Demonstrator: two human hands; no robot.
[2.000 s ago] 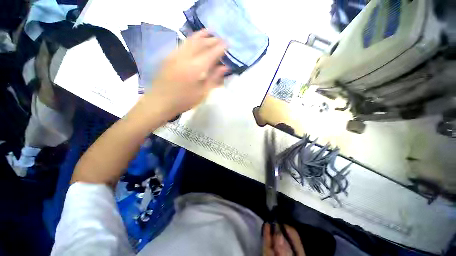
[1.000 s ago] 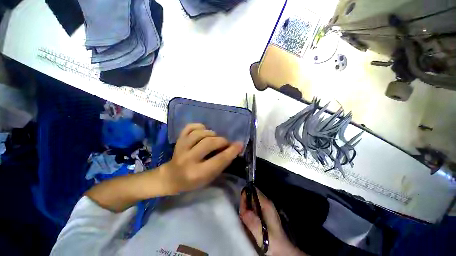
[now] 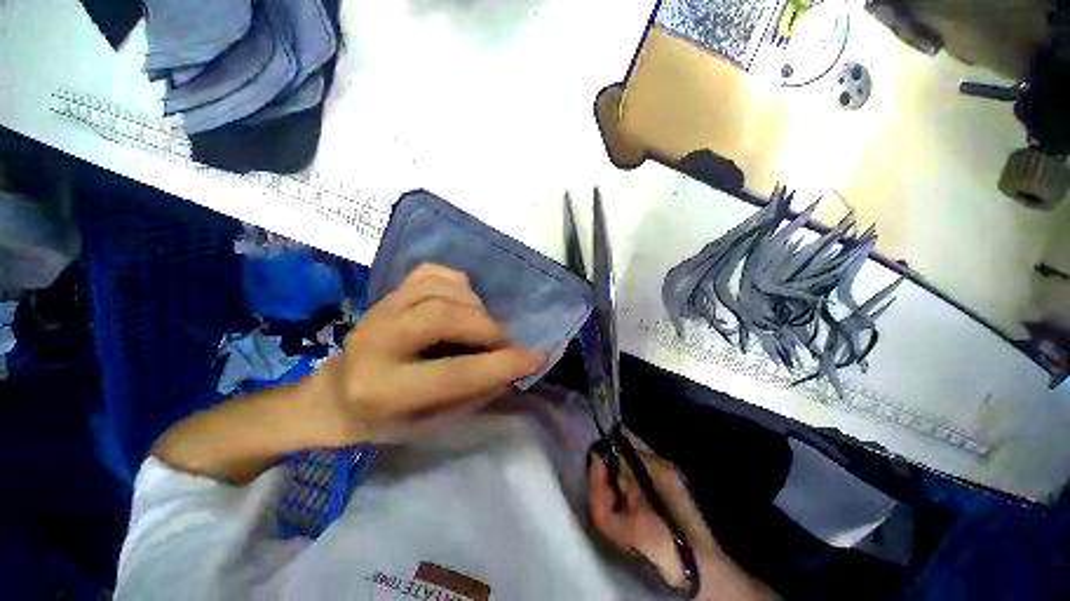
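My left hand (image 3: 428,352) holds a grey-blue sewn piece (image 3: 469,252) by its lower edge, over the near edge of the table. The piece has rounded corners and a stitch line inside its edge. My right hand (image 3: 645,511) holds the fabric scissors (image 3: 604,317) by their dark handles. The silver blades point up and stand slightly apart, beside the piece's right corner. Whether that corner lies between the blades is unclear.
Curved grey offcuts (image 3: 780,288) lie heaped right of the scissors. A stack of grey-blue pieces (image 3: 241,59) lies on dark fabric at upper left. The sewing machine's tan bed (image 3: 692,117) is at upper right. A blue basket (image 3: 311,487) with scraps is below the table.
My left hand first reached over the far pieces, then held one piece by the scissors. Since then the piece has tilted, its right side lower, and the blades have opened a little.
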